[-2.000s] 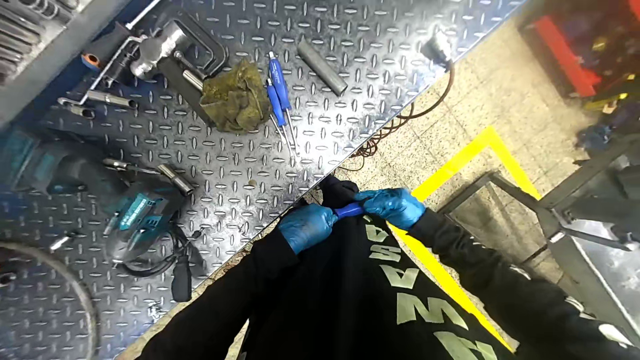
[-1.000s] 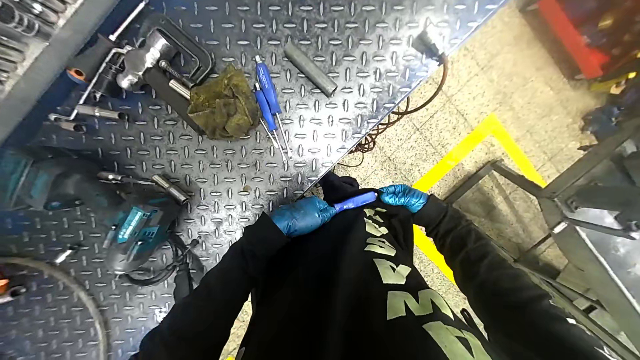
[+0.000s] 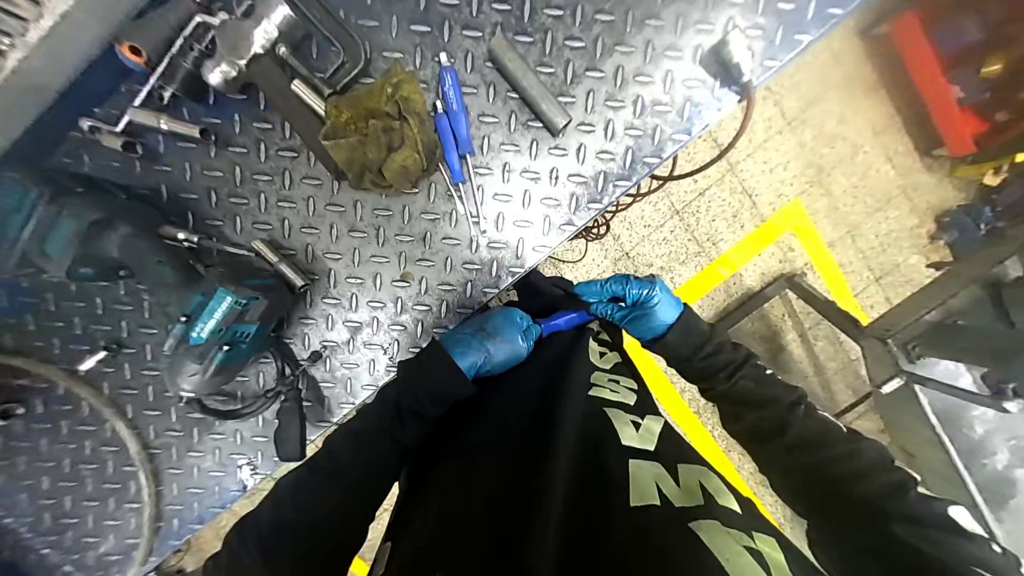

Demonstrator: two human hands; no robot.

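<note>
My left hand point(image 3: 492, 342), in a blue glove, is closed on one end of a blue handle point(image 3: 564, 322), probably a screwdriver's. My right hand point(image 3: 632, 304), gloved the same way, has its fingers bent at the handle's other end and at dark cloth there; what exactly they pinch is hard to tell. Both hands are in front of the black top with large pale lettering, just off the edge of the diamond-plate bench point(image 3: 512, 200). On that bench lie two blue-handled screwdrivers point(image 3: 454, 120) beside a stained olive rag point(image 3: 382, 132).
Left on the bench are a teal and black power tool point(image 3: 220, 328), a hammer point(image 3: 248, 44), a C-clamp point(image 3: 344, 48), sockets point(image 3: 280, 266) and a hose point(image 3: 120, 432). A metal tube point(image 3: 530, 84) and a corded plug point(image 3: 728, 62) lie farther back. A metal frame point(image 3: 872, 352) stands right.
My right hand was lower along the handle two seconds ago, then moved to its far end. Its fingers are now raised and more bent. My left hand has kept hold of the handle.
</note>
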